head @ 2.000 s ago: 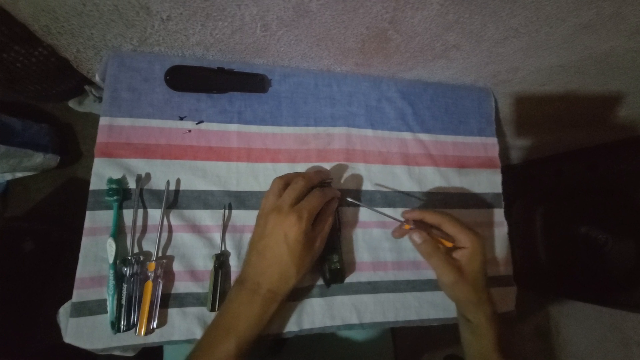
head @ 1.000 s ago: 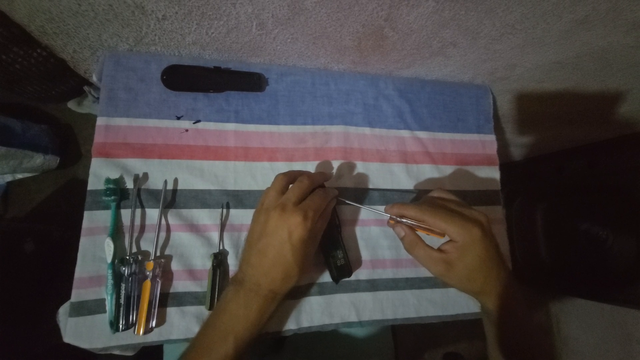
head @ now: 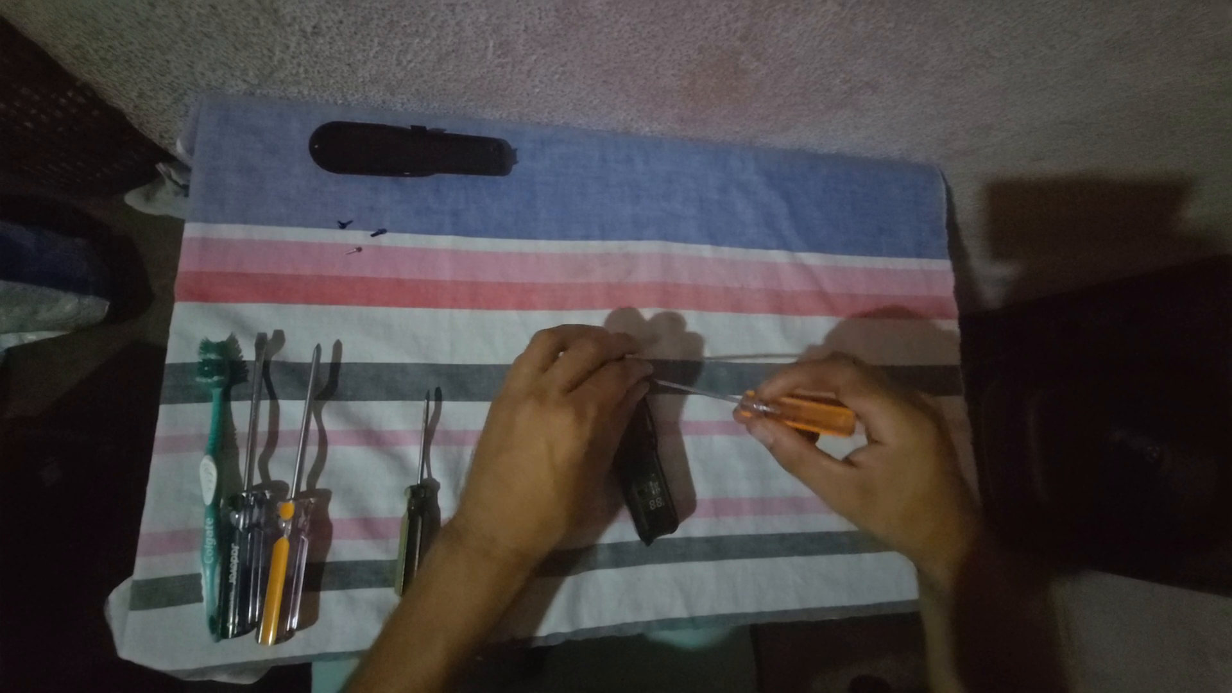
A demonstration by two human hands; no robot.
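My left hand point(head: 568, 423) grips the upper end of a narrow black plastic device point(head: 643, 481), tilted on the striped cloth; what part it is I cannot tell. My right hand point(head: 866, 443) holds a screwdriver point(head: 804, 412) by its clear orange handle. The screwdriver's thin shaft points left and its tip meets the device's edge beside my left fingertips, which partly hide the contact. A long black plastic cover point(head: 414, 151) lies on the blue band at the top left. Several small screws point(head: 377, 232) lie below the cover.
On the striped cloth point(head: 770, 212), at the left, lie a green toothbrush point(head: 209, 481), a dark-handled screwdriver point(head: 245, 568) and a clear and orange-handled screwdriver point(head: 279, 568). A smaller screwdriver point(head: 416, 529) lies nearer my left forearm. A rough wall point(head: 674, 67) runs behind the cloth.
My right fingers have shifted on the screwdriver, and its orange handle now shows more fully. My left hand stays on the black device.
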